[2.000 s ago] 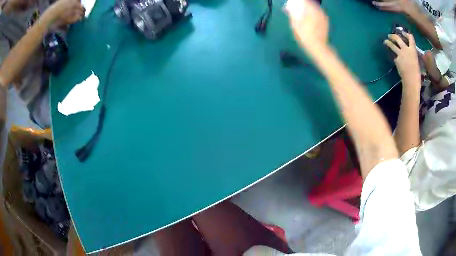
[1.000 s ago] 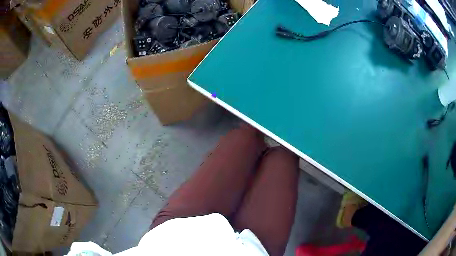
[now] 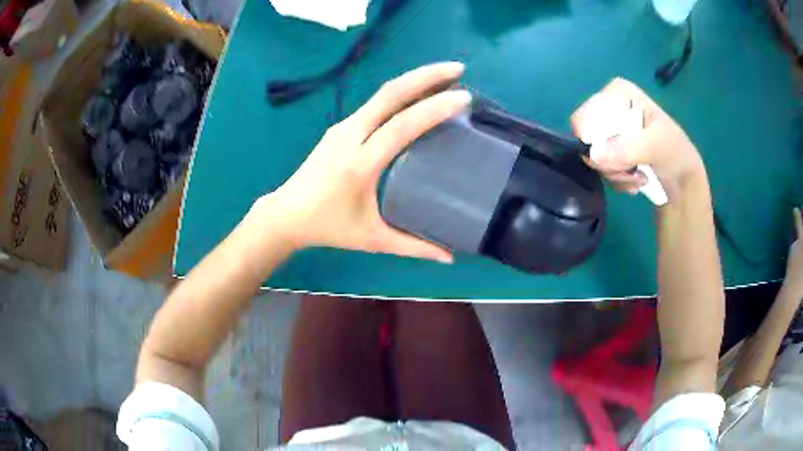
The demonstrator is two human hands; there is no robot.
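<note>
A black-grey security camera [image 3: 458, 189] is held over the green table [image 3: 352, 277] near its front edge, its squared grey section to the left and its round black head to the right. My left hand [image 3: 352, 176] grips the grey section, with fingers over the top and thumb along the lower side. My right hand [image 3: 647, 145] is closed around a white folded wipe [image 3: 652, 186] at the upper right of the round head. The face of the camera with any lens is not visible.
A spare white wipe [image 3: 324, 11] and black cable connectors [image 3: 295, 90] lie at the table's back left. Another black cable end [image 3: 674, 69] lies back right. An open carton [image 3: 75, 189] of black units stands left. A red stool [image 3: 607, 374] and another person's arm [image 3: 775, 308] are at right.
The view has swung back to the table after turning left to the floor and cartons. Both my hands now show, with a camera held in the left one.
</note>
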